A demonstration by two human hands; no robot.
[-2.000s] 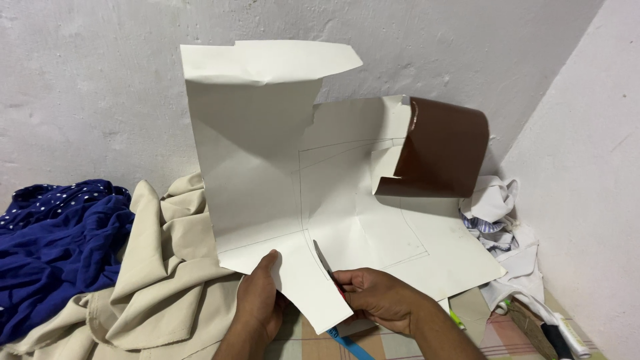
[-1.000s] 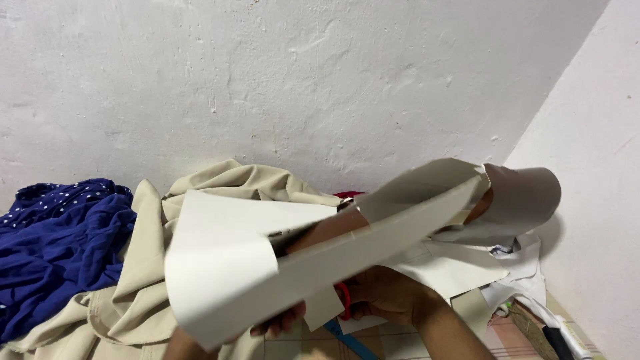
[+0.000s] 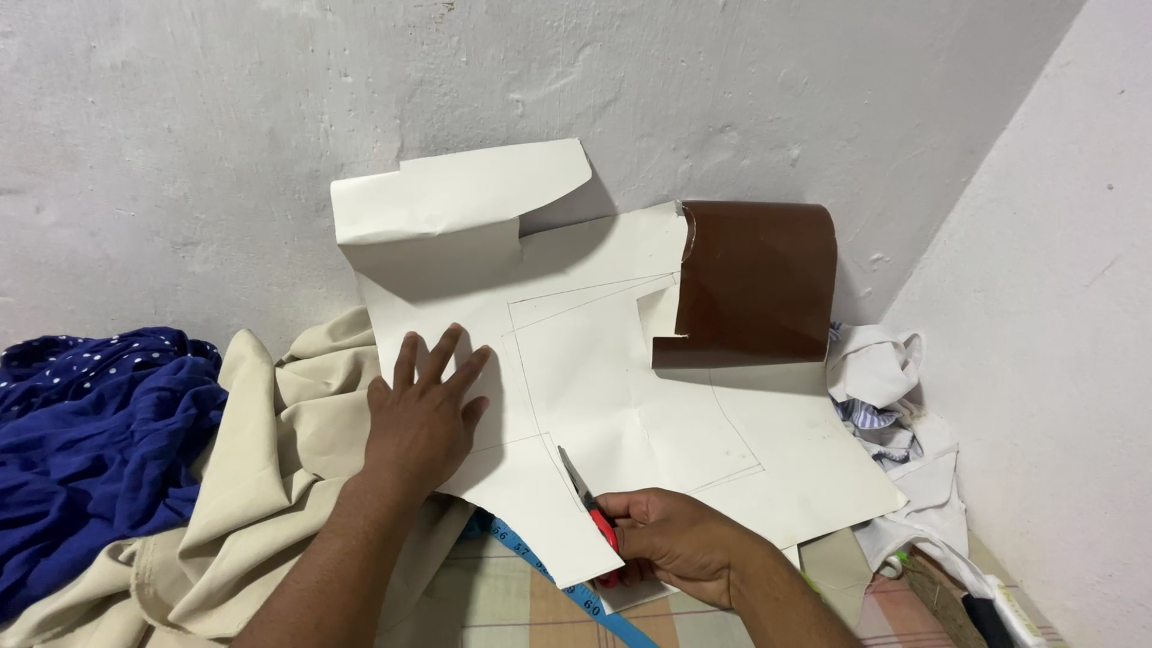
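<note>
A large sheet of white card (image 3: 585, 378) with drawn pencil lines lies in front of me, its upper left edge folded over and its right part curled to show a brown back (image 3: 756, 283). My left hand (image 3: 427, 423) rests on the sheet's left part, fingers spread, holding nothing. My right hand (image 3: 670, 544) grips red-handled scissors (image 3: 601, 526) at the lower edge. One blade shows above the card, along a curved line, beside a strip at the lower middle. The other blade is hidden. A blue measuring tape (image 3: 522, 549) passes beneath the strip.
Beige cloth (image 3: 252, 477) and blue cloth (image 3: 99, 432), partly dotted, lie bunched at the left. White cloth (image 3: 909, 450) is heaped at the right, near a black and white object (image 3: 1003, 612). A wall (image 3: 450, 81) rises behind. Checked cloth (image 3: 486, 598) lies underneath.
One second ago the card was lifted and bent over; now it lies flatter, its drawn face showing. My left hand has moved from the lower edge onto its surface.
</note>
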